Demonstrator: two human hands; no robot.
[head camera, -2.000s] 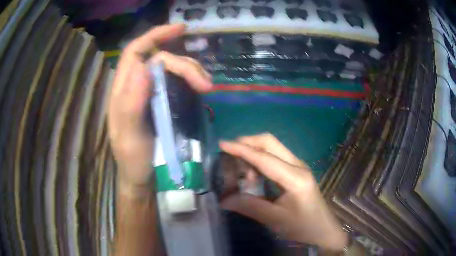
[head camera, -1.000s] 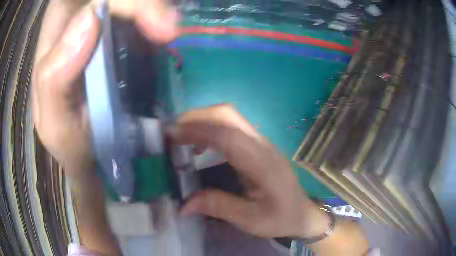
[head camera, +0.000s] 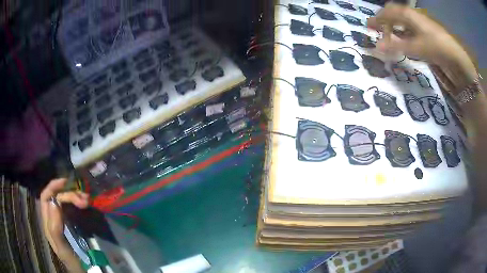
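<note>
The foam tray (head camera: 342, 184) at the right holds rows of black speakers with thin black leads. My right hand (head camera: 414, 34) is over its far right part, fingertips down among the speakers; whether they grip one is unclear. My left hand (head camera: 60, 205) is at the lower left, its fingers curled around the far end of the lever fixture (head camera: 99, 226). The pale lever (head camera: 76, 241) and some green tape show below that hand. The fixture's near end is cut off by the picture's lower edge.
A second foam tray (head camera: 155, 118) with speakers tops the back stack, its dark side bearing white pieces. Red wire (head camera: 109, 198) lies near the fixture. A white pad (head camera: 187, 265) is on the green mat (head camera: 197, 213). Tray edges line the far left; a perforated tray (head camera: 366, 258) shows low right.
The view has swung right, bringing the right-hand foam tray into full view. My right hand has left the fixture and reached over that tray. My left hand remains at the fixture.
</note>
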